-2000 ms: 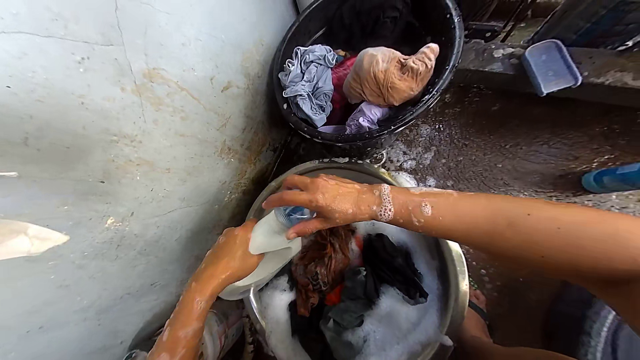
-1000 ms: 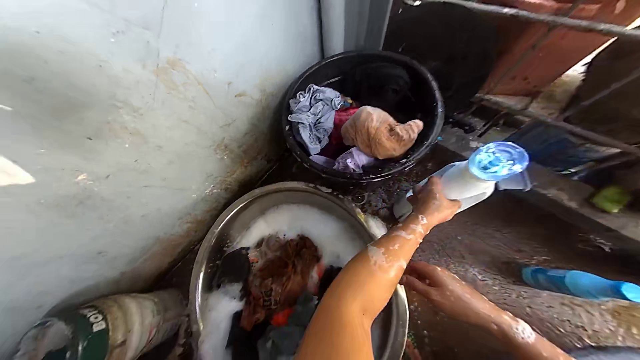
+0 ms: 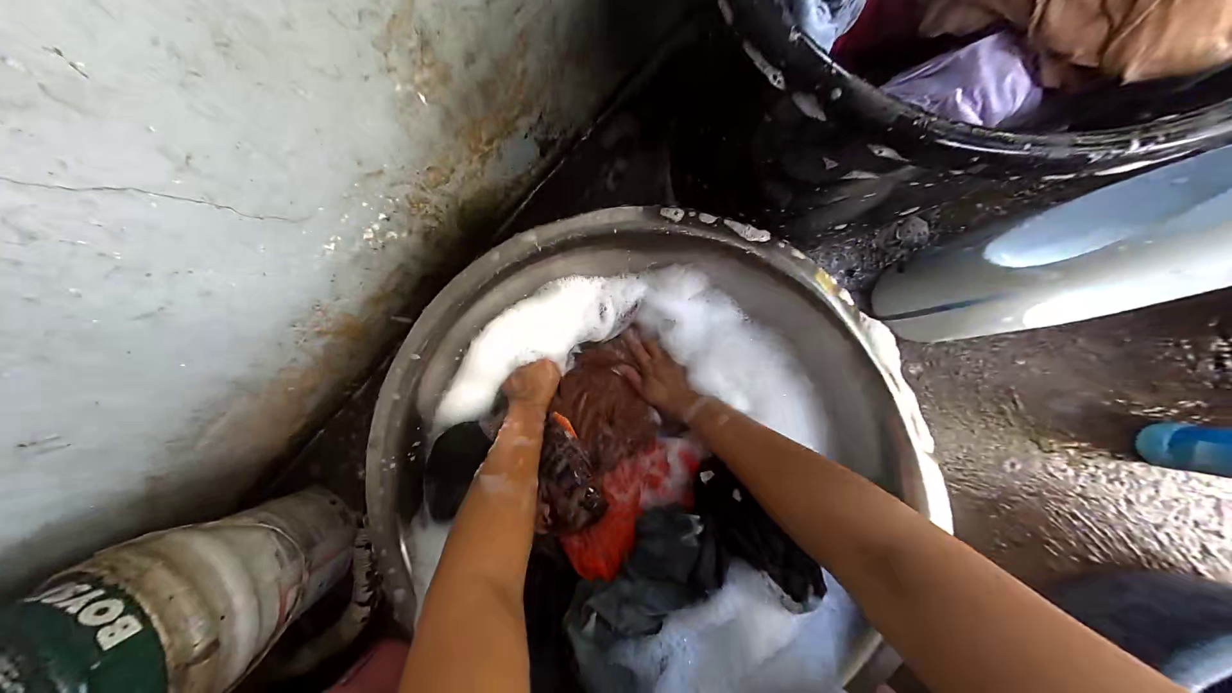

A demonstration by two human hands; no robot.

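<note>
A round metal basin (image 3: 871, 409) holds suds (image 3: 741, 371) and wet clothes. Inside it my left hand (image 3: 531, 383) is closed at the left edge of a brown cloth (image 3: 606, 404), its fingertips partly hidden. My right hand (image 3: 662, 373) presses on the same cloth from the right with its fingers spread. Just below the hands lie a red cloth (image 3: 611, 525), a dark grey cloth (image 3: 664, 568) and a black cloth (image 3: 746, 525).
A black tub (image 3: 962, 130) of clothes stands at the upper right. Beside the basin on the right lies a pale plastic container (image 3: 1068, 255), with a blue bottle (image 3: 1184, 448) beyond. A stained wall (image 3: 221, 241) and a dirty white cylindrical container (image 3: 241, 577) are on the left.
Both hands have moved into the basin, onto the brown cloth. The pale container, held over the wet floor a second ago, is out of my hand. The view has moved closer to the basin.
</note>
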